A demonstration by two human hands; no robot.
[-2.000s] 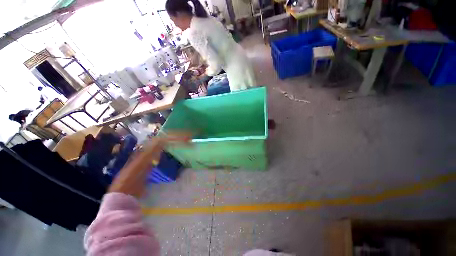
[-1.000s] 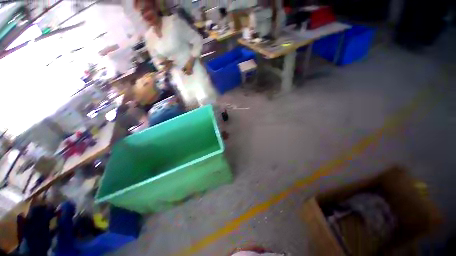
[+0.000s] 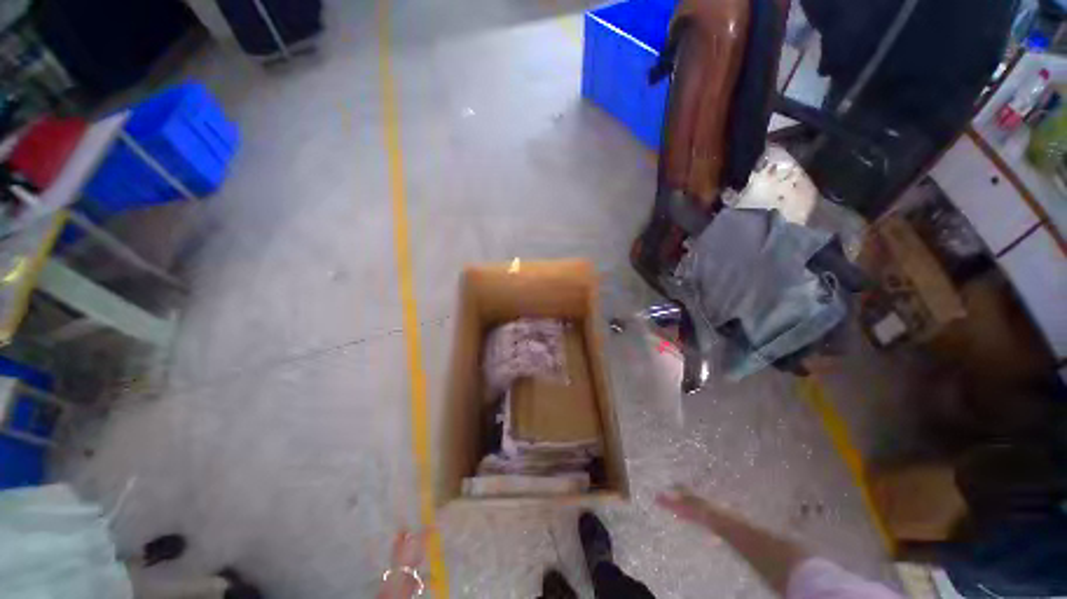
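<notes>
An open brown carton (image 3: 466, 374) stands on the floor in front of me, a small yellow tag on its far rim. Inside lie a shiny greyish-purple packet (image 3: 527, 351), a flat tan piece (image 3: 555, 412) and pale bundles (image 3: 532, 463) towards the near end. My left hand (image 3: 405, 564), with a bracelet at the wrist, is low in view, left of the carton's near end. My right hand (image 3: 693, 505) is just right of the near corner. Neither hand touches the carton. The left hand's fingers are blurred; the right hand is empty.
Blue crates (image 3: 176, 146) stand by a table on the left; another blue crate (image 3: 626, 70) is at the top. Grey cloth (image 3: 766, 281) lies in a heap right of the carton. A yellow line (image 3: 401, 246) runs along its left side. Part of a person (image 3: 59, 544) shows bottom left.
The view has swung round, so the carton has come from the lower right to the centre, and the green tub is out of view. Both my hands now show beside the carton.
</notes>
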